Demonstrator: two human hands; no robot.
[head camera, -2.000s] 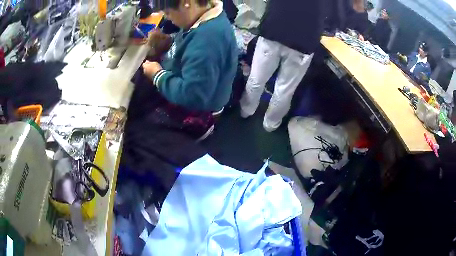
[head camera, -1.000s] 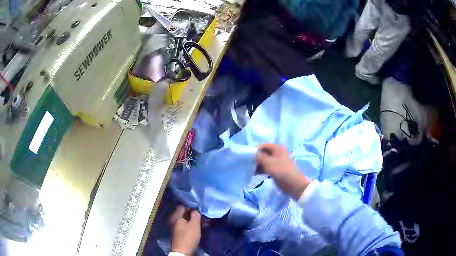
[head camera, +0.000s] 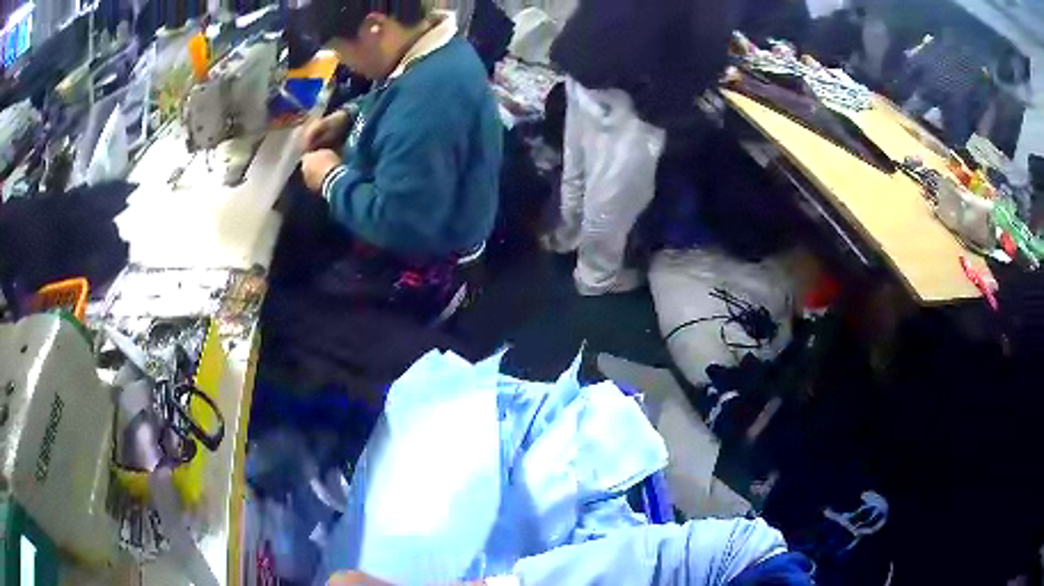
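Note:
Light blue fabric pieces (head camera: 572, 446) lie in a crumpled heap in a blue bin (head camera: 655, 495) at the lower middle. A flatter piece (head camera: 435, 469), washed out white, stands over the heap's left side. My right sleeve reaches in from the lower right. My right hand (head camera: 357, 578) shows only as a sliver at the bottom edge, at the lower end of this piece; its grip is hidden. My left hand is out of the picture.
The sewing machine head (head camera: 52, 429) is at the left edge. Black-handled shears (head camera: 189, 418) lie in a yellow tray (head camera: 206, 372) on the table. A seated person in green works ahead; another stands behind. A white sack (head camera: 721, 315) is on the floor, below a wooden table (head camera: 859, 195).
A second ago both hands were at a blue piece beside the table. The view has since swung up, my left hand has left the picture and my right hand is at the bottom edge.

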